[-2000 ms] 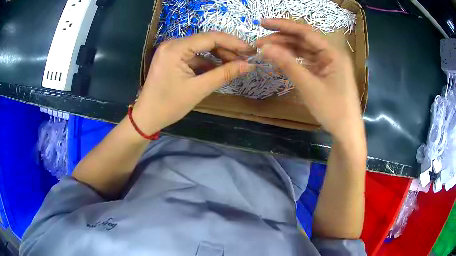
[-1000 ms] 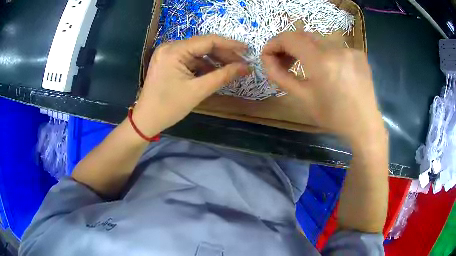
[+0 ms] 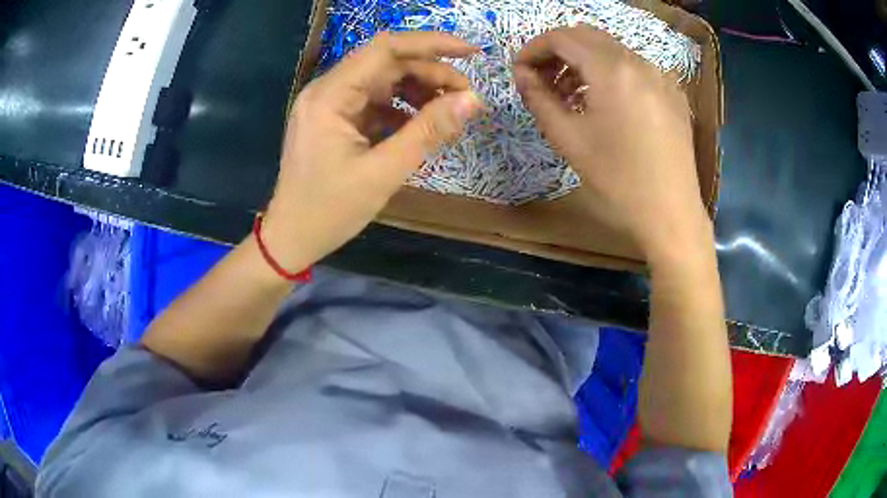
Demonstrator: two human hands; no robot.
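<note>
A shallow cardboard tray (image 3: 457,231) holds a loose heap of short wire pieces (image 3: 515,175), mostly white, with blue ones at the far left. My left hand (image 3: 374,131) is over the tray's left side, thumb and index fingertips apart. White bits show in the gap behind its thumb; whether they are held or lie below is unclear. My right hand (image 3: 608,131) is over the tray's right side, fingers curled, slightly blurred. Thin pale pieces show inside its curl and seem held. The two hands are apart.
A white bench power strip (image 3: 136,88) lies left of the tray. White units with bagged cords (image 3: 851,282) hang over the bench's right edge. Below the bench are a blue bin (image 3: 44,311) with bagged cords, a red bin (image 3: 827,428) and a green bin (image 3: 869,467).
My right hand has moved slightly left and up since a second ago. My left thumb and index finger have spread apart. The tray sits slightly lower and further right in view.
</note>
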